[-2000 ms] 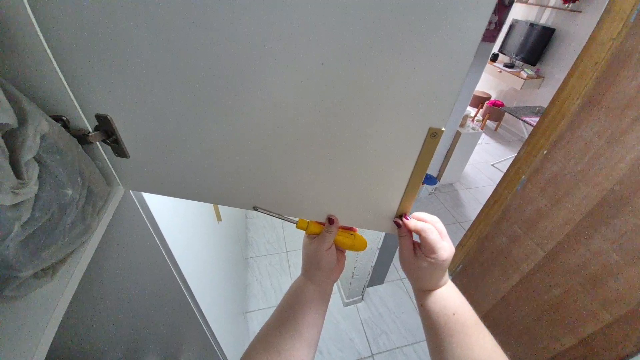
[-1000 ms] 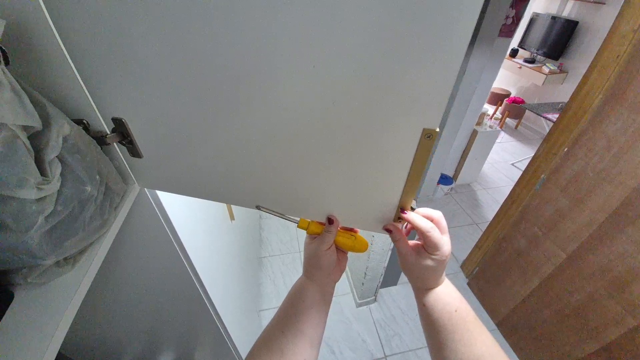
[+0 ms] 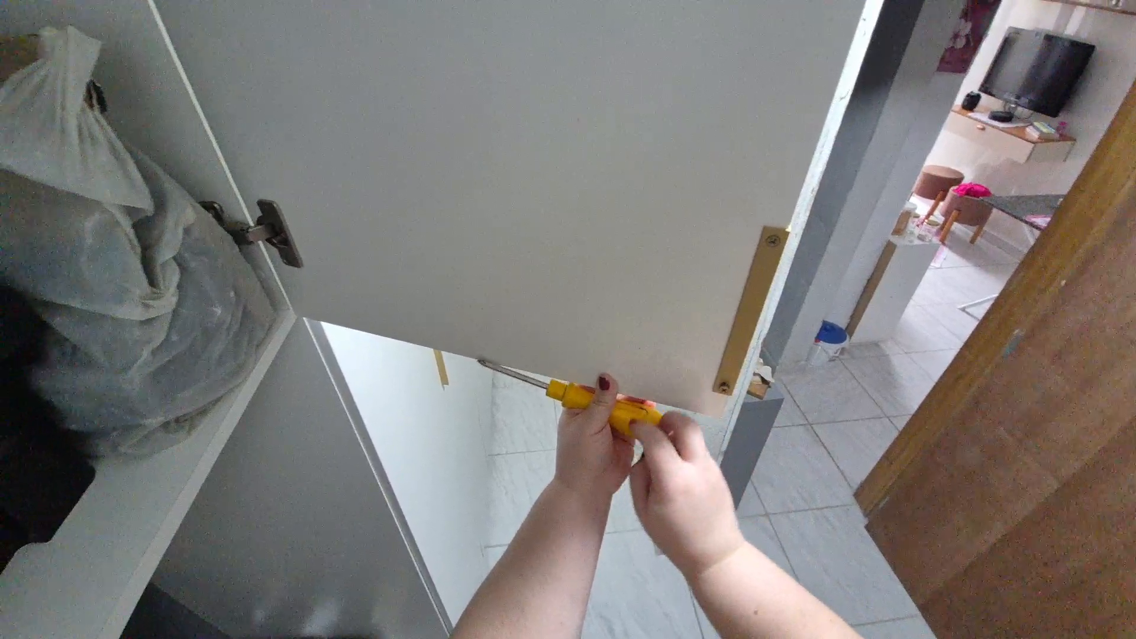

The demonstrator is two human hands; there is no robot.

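Observation:
My left hand [image 3: 596, 439] is closed around the yellow handle of a screwdriver [image 3: 612, 408], whose metal shaft points left along the lower edge of a grey cabinet door [image 3: 532, 177]. My right hand [image 3: 679, 493] has its fingertips at the handle's right end; whether it grips the handle or something small is hidden. A gold-coloured metal handle strip [image 3: 751, 311] lies on the door near its right edge, with a screw head visible at its top and another at its bottom. Neither hand touches the strip.
A metal hinge [image 3: 280, 232] joins the door to the cabinet at left. A filled translucent plastic bag [image 3: 151, 293] sits on the cabinet shelf [image 3: 177, 524]. At right stands a wooden door [image 3: 1021, 444]. Beyond are a tiled floor, a bucket [image 3: 829, 341], stools and a television [image 3: 1038, 71].
My right hand has left the bottom end of the gold strip and moved left to the screwdriver handle. The screwdriver remains in my left hand.

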